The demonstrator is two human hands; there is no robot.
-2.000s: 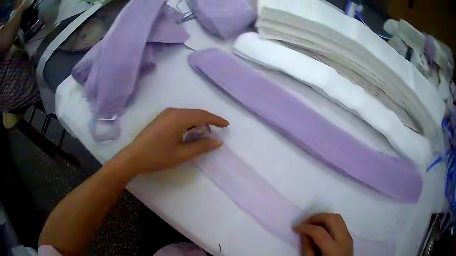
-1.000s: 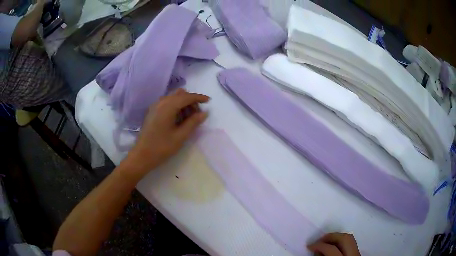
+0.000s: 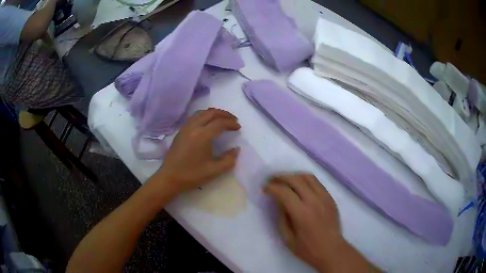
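Observation:
A single pale lilac strip [image 3: 249, 165] lies on the white cloth-covered table [image 3: 234, 234] between my hands, its ends hidden by them. My left hand [image 3: 201, 149] is at its upper left end, fingers curled with thumb and fingertips apart; whether it pinches cloth is unclear. My right hand [image 3: 304, 213] is on the strip's lower part, slightly blurred, fingertips down, grip unclear. A stack of solid lilac strips [image 3: 346, 160] lies behind, beside a thinner white strip pile [image 3: 373, 128] and a thick curved white stack [image 3: 405, 80].
A loose lilac bundle [image 3: 176, 69] with a small white ticket [image 3: 154, 137] lies at the left. A folded lilac bundle [image 3: 274, 37] touches the white stack's left end. Blue-and-white ties [image 3: 479, 213] are at the right edge. A person's arm [image 3: 37, 24] shows at top left, above a stool [image 3: 34, 120].
My right hand has moved up and left along the strip, closer to my left hand. My left hand has shifted slightly right and down in the picture, as has the whole table.

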